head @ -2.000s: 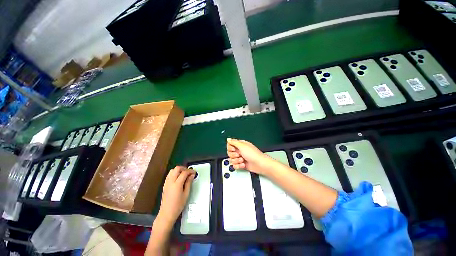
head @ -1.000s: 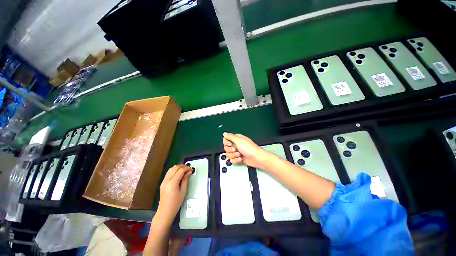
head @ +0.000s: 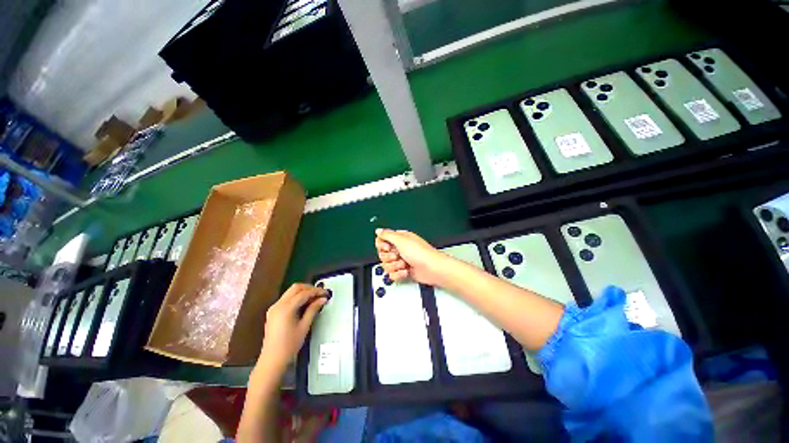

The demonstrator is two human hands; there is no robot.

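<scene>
A black foam tray (head: 437,346) holds several pale green phone covers side by side, lens corners at the far end. My left hand (head: 292,317) has its fingertips at the dark lenses of the leftmost phone cover (head: 334,342); whether they pinch anything is hidden. My right hand (head: 407,257) is over the top of the second phone cover (head: 402,342), thumb and fingertips together. A tiny pale piece (head: 374,220) shows just beyond those fingertips; I cannot tell if they hold it. My right forearm crosses over the third and fourth covers.
An open brown carton (head: 290,227) with clear plastic scraps (head: 216,290) stands left of the tray. A grey-white post (head: 389,95) rises beyond. Another tray of covers (head: 471,203) lies at the back right. More trays are at left, and black stacks (head: 259,78) stand behind.
The view has shifted slightly, moving the trays and post left in the picture. My left hand stays at the leftmost cover's lenses. My right hand keeps its pinched pose over the second cover.
</scene>
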